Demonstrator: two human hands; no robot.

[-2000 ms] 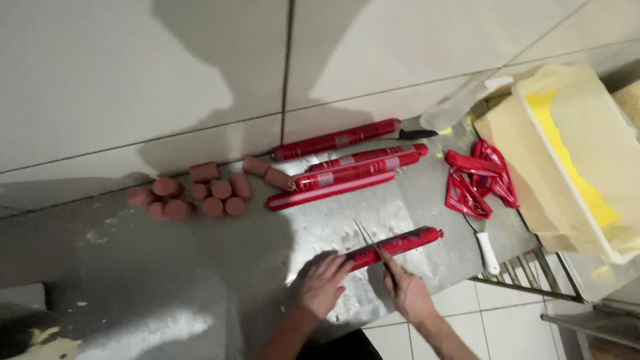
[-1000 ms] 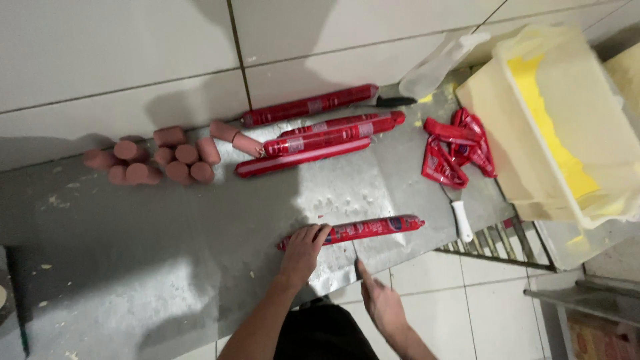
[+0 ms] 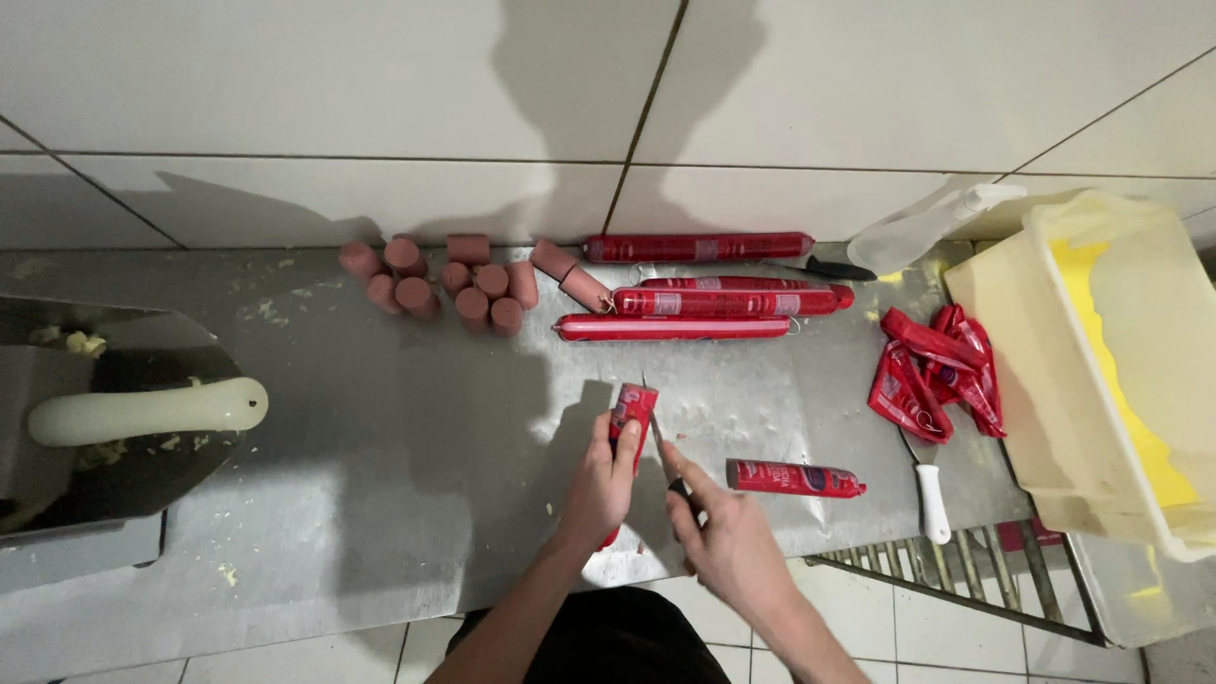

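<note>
My left hand [image 3: 600, 477] grips one half of a cut sausage in red plastic casing [image 3: 631, 404], its cut end pointing toward the wall. Close by on the right, my right hand [image 3: 720, 522] holds a black-handled knife [image 3: 659, 439], its blade along the casing's right side. The other cased half [image 3: 796, 477] lies on the steel table to the right of my hands. Several whole red-cased sausages [image 3: 698, 248] lie near the wall. To their left are several peeled sausage chunks [image 3: 415, 296], some upright, some on their sides.
Crumpled red casings [image 3: 936, 370] lie at right, by a white-handled tool [image 3: 934, 503]. A cream plastic bin [image 3: 1035, 380] with yellow inside stands beyond. A spray bottle [image 3: 912, 233] and another black handle [image 3: 841, 270] are by the wall. A metal scoop with a pale handle [image 3: 147, 411] is at left.
The sausage under my hands, whole one second ago, is in two pieces. My left hand has lifted one piece and turned it; the other lies to the right. The view has shifted left.
</note>
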